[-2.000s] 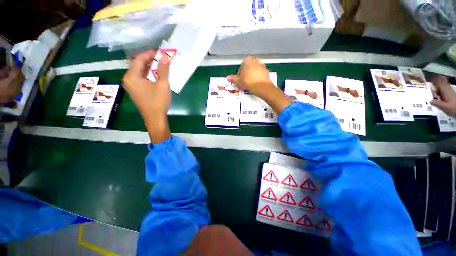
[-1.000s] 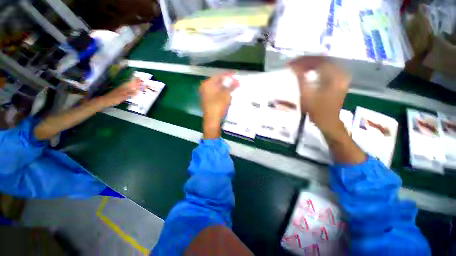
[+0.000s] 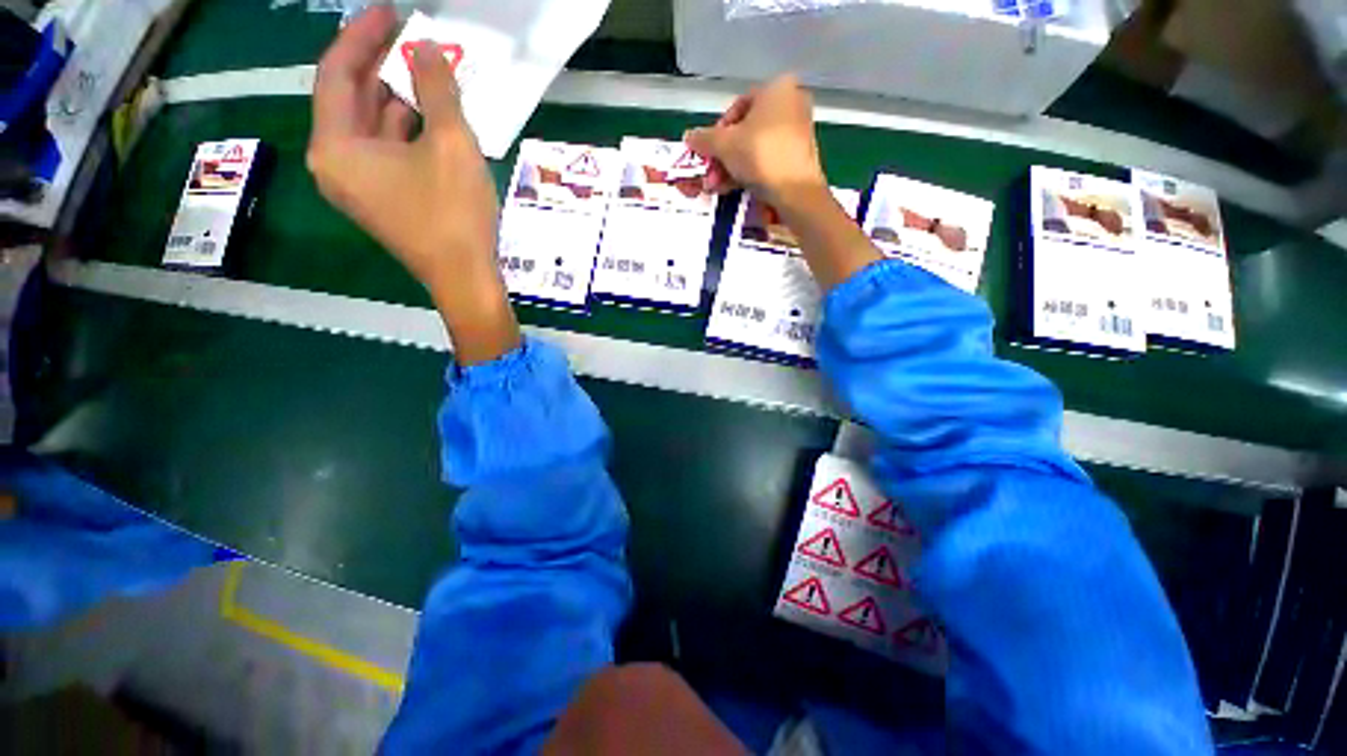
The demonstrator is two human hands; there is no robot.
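My left hand (image 3: 406, 163) holds a white label sheet (image 3: 510, 67) up at the top left; one red triangle shows near the thumb. My right hand (image 3: 765, 145) has its fingertips at the top right corner of a product box (image 3: 646, 244), where a red triangle label (image 3: 687, 163) shows at the fingers. The box to its left (image 3: 547, 244) also bears a red triangle over its photo. A box (image 3: 764, 303) to the right lies partly under my right wrist. The label sheet stack (image 3: 842, 569) lies on the near ledge, partly hidden by my right sleeve.
More boxes lie on the green belt (image 3: 355, 251): one (image 3: 928, 222) past my right wrist and an overlapping pair (image 3: 1086, 266) farther right. A labelled box (image 3: 214, 207) lies far left. A white carton (image 3: 886, 59) stands behind the rail. Dark-sided boxes (image 3: 1300, 620) stand at the right.
The sheet has moved from above the boxes to the upper left with my left hand. My right hand has come down to a box corner. The neighbouring person's arm has withdrawn from the boxes at left.
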